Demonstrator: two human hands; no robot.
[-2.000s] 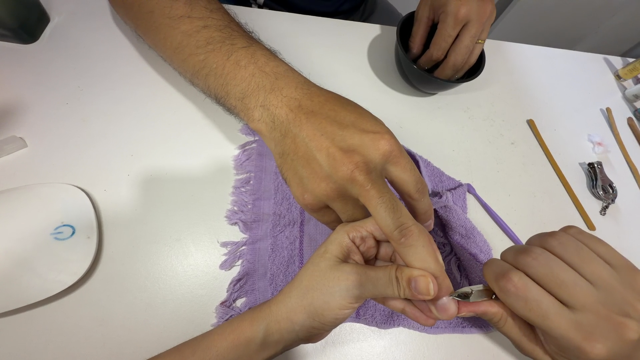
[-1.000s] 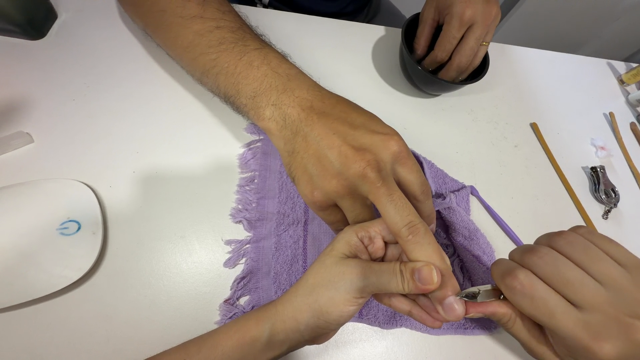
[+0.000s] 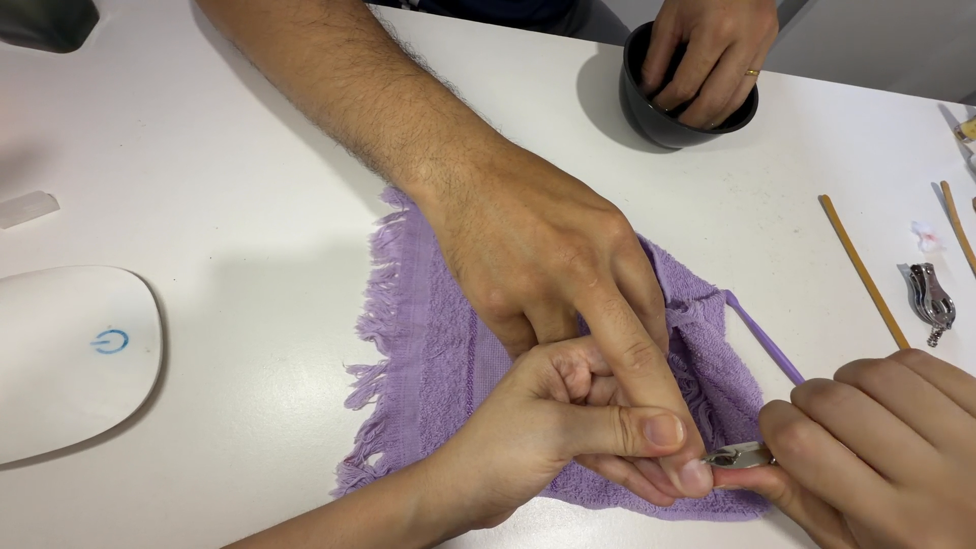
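Note:
My left hand [image 3: 549, 427] grips one finger of another person's hand [image 3: 549, 252], with my thumb across that finger near its nail. My right hand [image 3: 877, 450] is closed around a metal cuticle nipper [image 3: 738, 455], whose tip touches the edge of the fingernail [image 3: 694, 477]. Whether the blades are apart is too small to tell. Both my left hand and the person's hand lie over a purple fringed towel [image 3: 427, 335]. The person's other hand [image 3: 713, 57], wearing a ring, has its fingertips inside a black bowl [image 3: 663, 126].
On the right lie a wooden stick [image 3: 863, 271], a metal nail clipper [image 3: 931, 296], a stained cotton scrap [image 3: 926, 236] and a second wooden stick [image 3: 958, 225]. A purple rod [image 3: 765, 339] touches the towel. At left sits a white device [image 3: 69, 366] with a power symbol.

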